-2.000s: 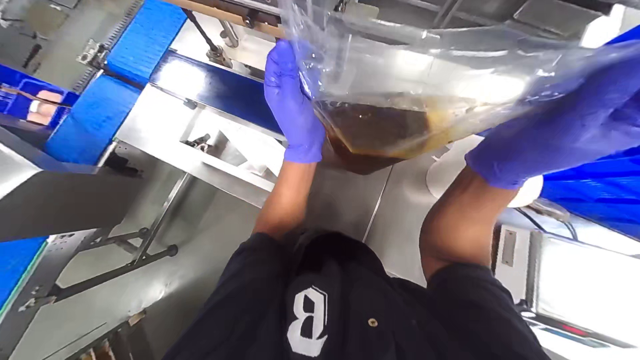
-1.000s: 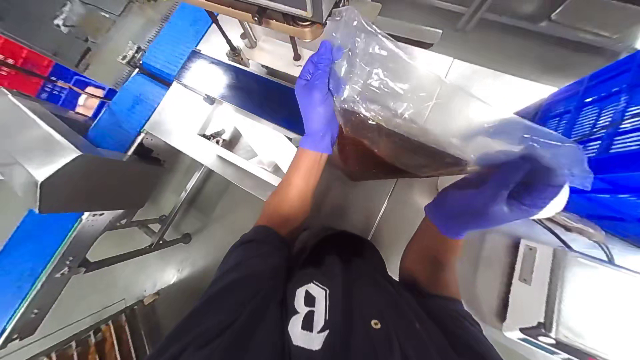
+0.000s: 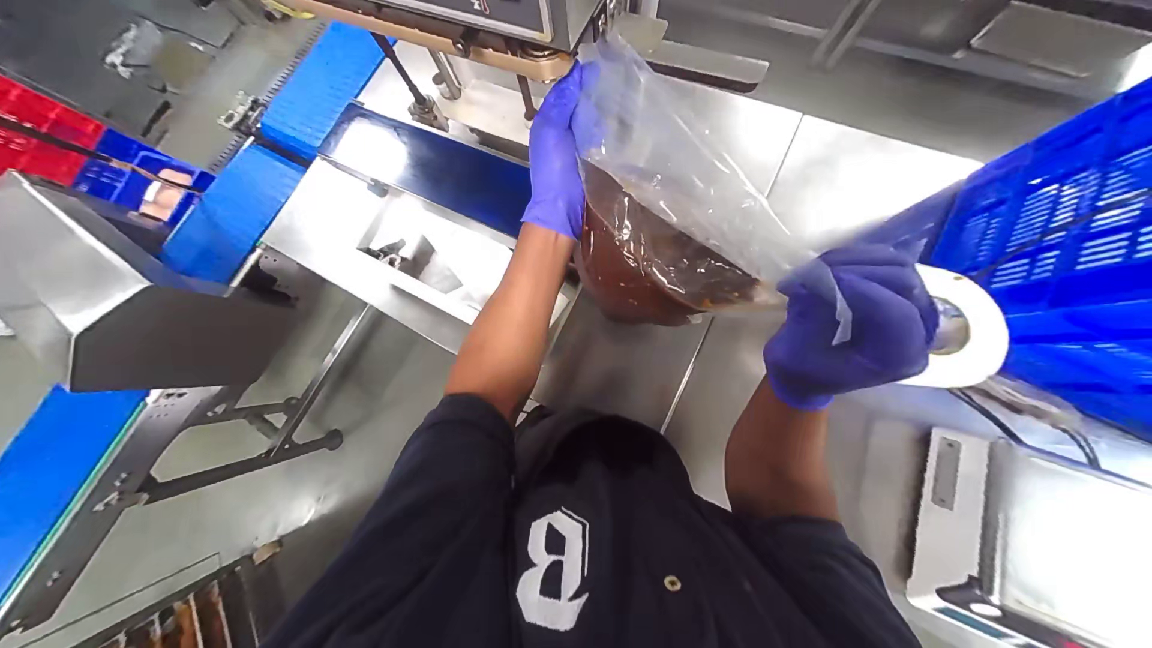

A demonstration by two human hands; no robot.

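A clear plastic bag [image 3: 661, 243] holding dark reddish-brown liquid hangs between my purple-gloved hands, over the steel table. My left hand [image 3: 562, 148] grips the bag's upper left edge, beside the corner of a machine. At the bag's right end, my right hand [image 3: 850, 319] is closed around its gathered plastic. A white round object with an open centre [image 3: 976, 328], perhaps a roll, is partly hidden behind my right hand. The bag's lower part bulges with the liquid and tilts down toward the left.
Blue plastic crates [image 3: 1071, 225] stand at the right, above a scale-like device [image 3: 1071, 531]. A dark blue conveyor belt [image 3: 432, 166] runs at upper left under the machine [image 3: 504, 22]. A steel chute [image 3: 162, 297] and red crates [image 3: 45, 117] lie farther left.
The bag was spread wide and held up two seconds ago; now it is narrower and slopes between my hands. My right hand has come lower and inward, gathering the bag's right end.
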